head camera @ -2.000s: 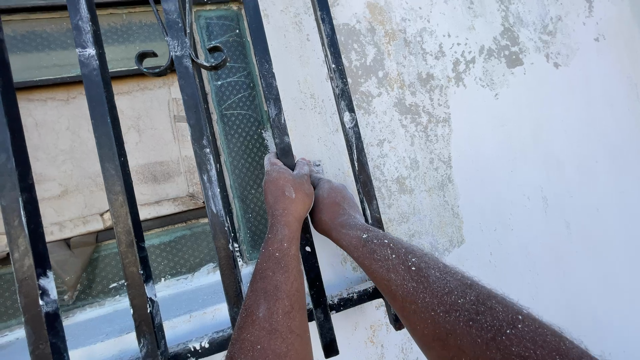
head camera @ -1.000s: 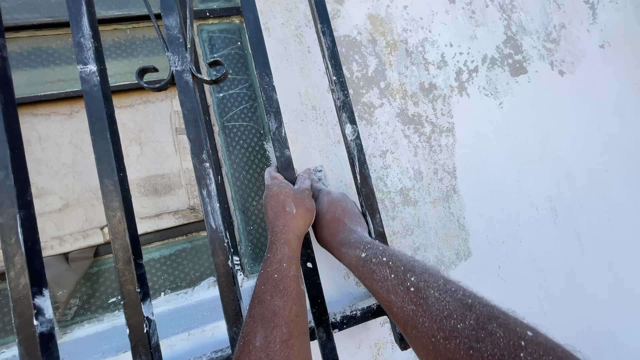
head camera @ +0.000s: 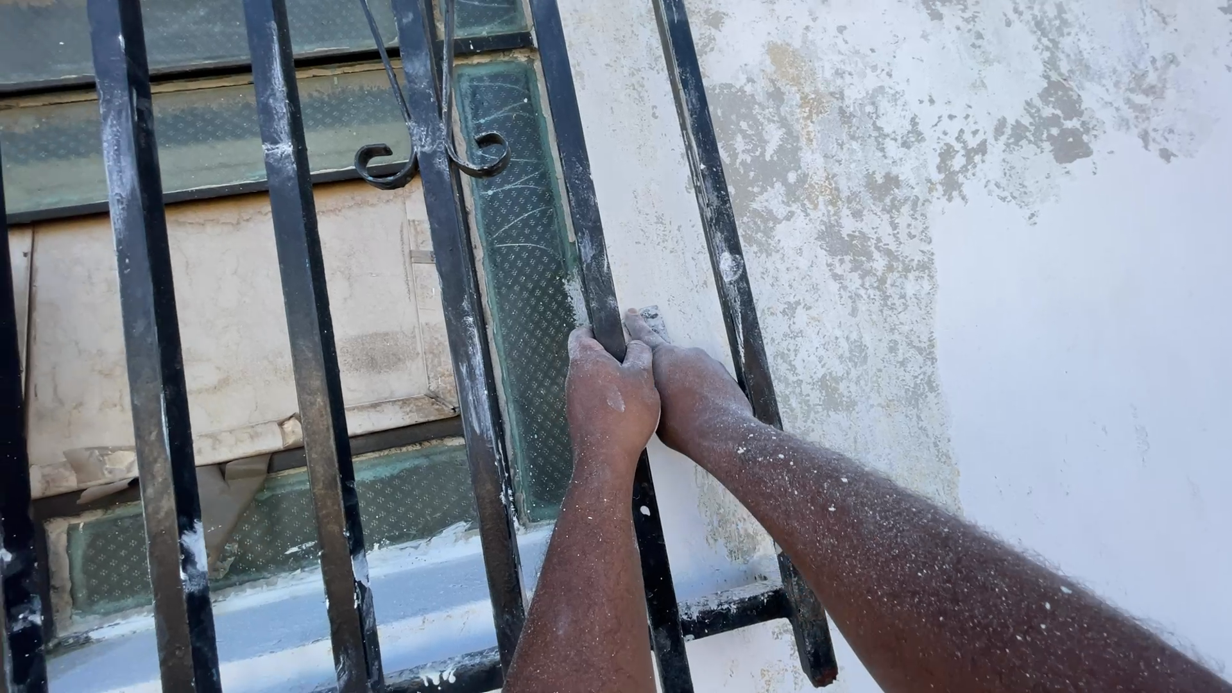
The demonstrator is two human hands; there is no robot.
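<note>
My left hand (head camera: pixel 613 395) is wrapped around a black metal bar (head camera: pixel 584 192) of a window grille, its thumb and fingers on either side. My right hand (head camera: pixel 695 385) touches it on the right, reaching behind the bar toward the white wall strip (head camera: pixel 630 164). Beside its extended finger shows a small greyish piece (head camera: pixel 654 320), too hidden to identify; whether the right hand grips it cannot be told. White dust and specks cover both hands and forearms. Behind the bar stands a narrow patterned glass pane (head camera: pixel 525 289) with scratch marks.
More paint-spotted bars (head camera: pixel 306 318) stand to the left, one with scrolled ironwork (head camera: pixel 387 168). Another bar (head camera: pixel 717 212) runs right of my hands, joined by a lower crossbar (head camera: pixel 733 609). Behind are a beige panel (head camera: pixel 231 318), a sill (head camera: pixel 423 577) and a patchy wall (head camera: pixel 837 241).
</note>
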